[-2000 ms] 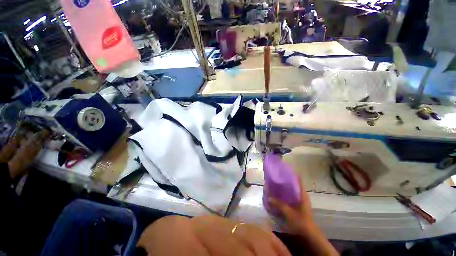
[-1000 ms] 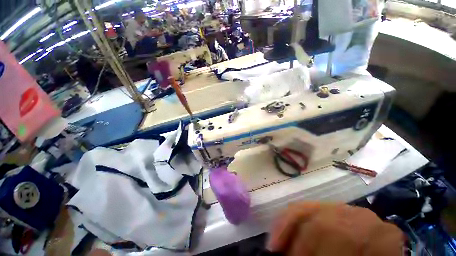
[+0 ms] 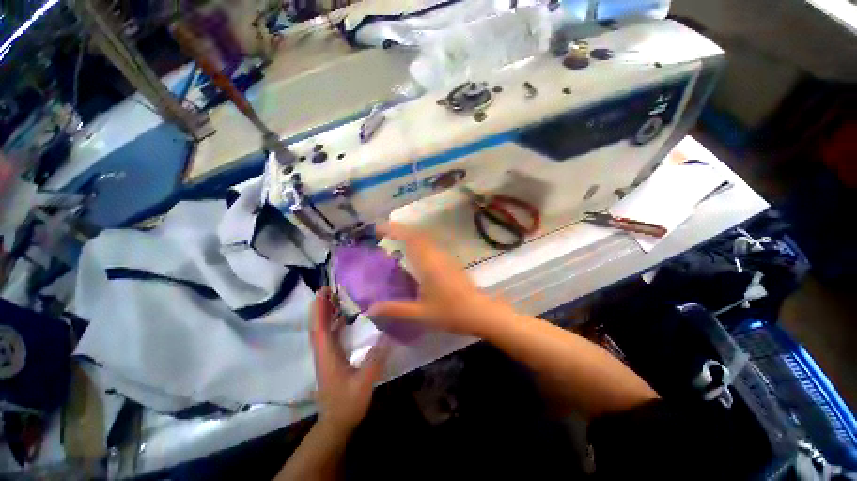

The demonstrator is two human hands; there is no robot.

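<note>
A purple cloth or pouch (image 3: pixel 368 274) lies at the needle end of the cream sewing machine (image 3: pixel 413 178). My right hand (image 3: pixel 442 287) is on it from the right, with the thumb across its front and the fingers on its far side. My left hand (image 3: pixel 343 371) is upright at the near left of the purple thing, fingertips at the right edge of the white garment with dark strips (image 3: pixel 188 310). Whether the left fingers pinch anything is unclear. The needle and presser foot are mostly hidden.
Red-and-black-handled scissors (image 3: pixel 506 221) lean against the machine. Small red-handled snips (image 3: pixel 630 224) lie on white paper (image 3: pixel 672 202) at the right. A blue crate (image 3: pixel 813 385) and dark bundles (image 3: pixel 742 258) are at lower right. A dark blue machine (image 3: pixel 28 352) is at far left.
The view has swung right and down. My right hand has come onto the purple thing, which lay untouched one second ago. My left hand has come up beside it at the garment's edge.
</note>
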